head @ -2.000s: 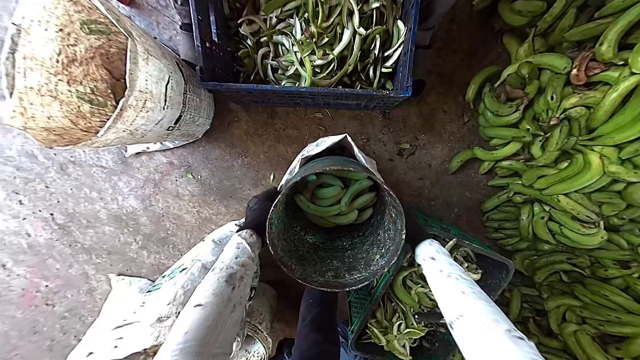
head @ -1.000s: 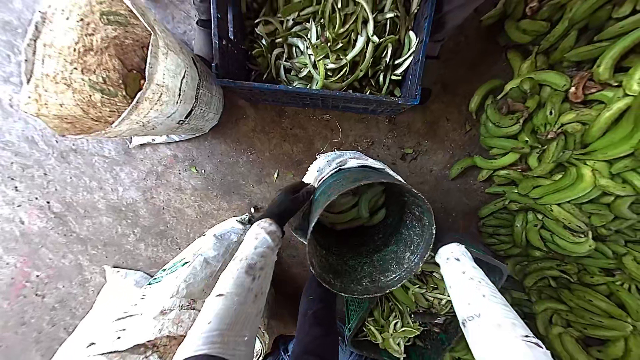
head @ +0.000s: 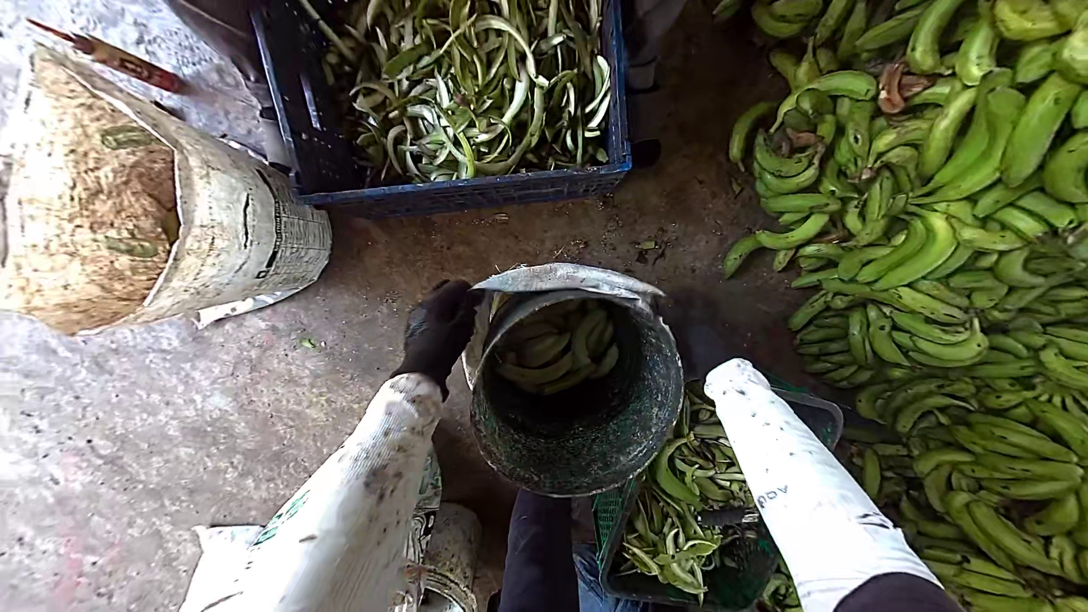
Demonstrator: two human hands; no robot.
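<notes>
A dark, stained bucket [head: 578,450] is tipped at the centre, its mouth against the opening of a whitish woven sack [head: 561,276]. Peeled green plantains [head: 557,348] show through it, at the far end. My left hand [head: 438,331], in a black glove, grips the sack's rim at the left of the bucket. The right forearm [head: 799,476], in a white sleeve, reaches to the bucket's right side; my right hand is hardly visible in the shadow there, and its grip is hidden. Below it stands a green crate [head: 616,527] of peels [head: 688,476], with a dark-handled tool [head: 727,516] over them.
A blue crate [head: 467,195] full of plantain peels stands ahead. At the upper left is an open woven sack [head: 255,229] of brownish material, with a red tool [head: 127,64] behind it. Unpeeled green plantains [head: 935,255] are heaped on the right. Another bucket [head: 450,544] is below my left forearm.
The bucket, upright with its rim level two seconds ago, has tilted and shifted right against the sack. My left hand has moved forward, from the bucket's side to the sack's rim.
</notes>
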